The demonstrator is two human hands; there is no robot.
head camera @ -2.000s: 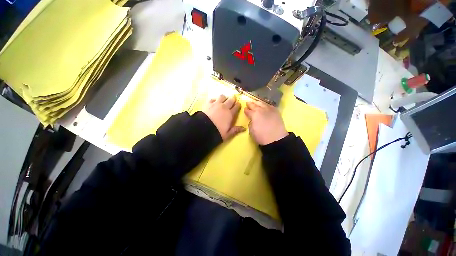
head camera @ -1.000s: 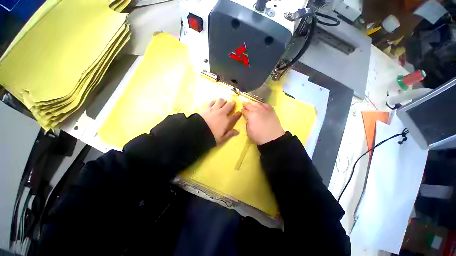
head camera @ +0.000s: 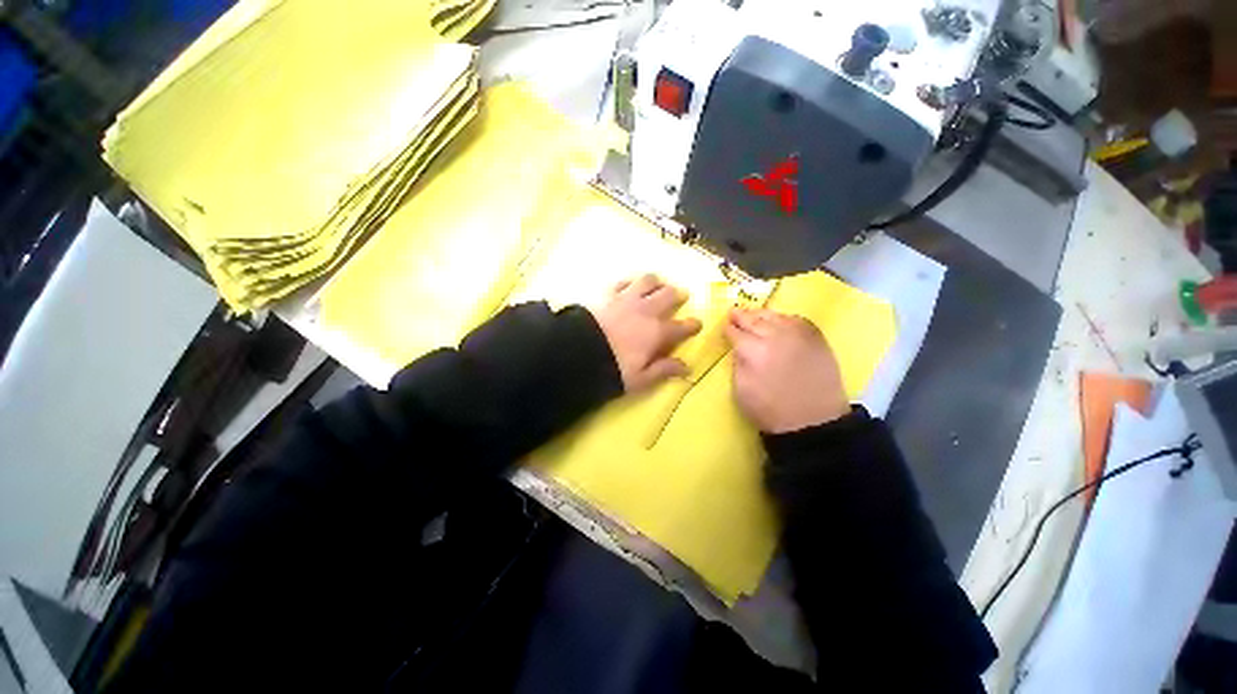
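A large yellow panel (head camera: 638,491) lies under the sewing machine head (head camera: 803,160), with a narrow slit or strip line across it. My left hand (head camera: 646,334) lies palm down on the panel, fingers spread, left of the line. My right hand (head camera: 787,369) rests on the panel just in front of the needle area (head camera: 743,288), fingertips together at the line. Whether the right fingers pinch the cloth cannot be told. The needle area is brightly lit. A white base sheet (head camera: 912,292) sticks out at the panel's right.
A thick stack of yellow panels (head camera: 305,129) stands at the left. The dark bed plate (head camera: 997,353) is at the right, with an orange scrap (head camera: 1106,414), a black cable (head camera: 1085,491), a thread spool (head camera: 1207,300) and part of a screen (head camera: 1210,386) beyond.
The view has turned and shifted, so the machine appears farther right. The panel has moved relative to the machine head, uncovering more bed plate at right. Both hands remain on the panel.
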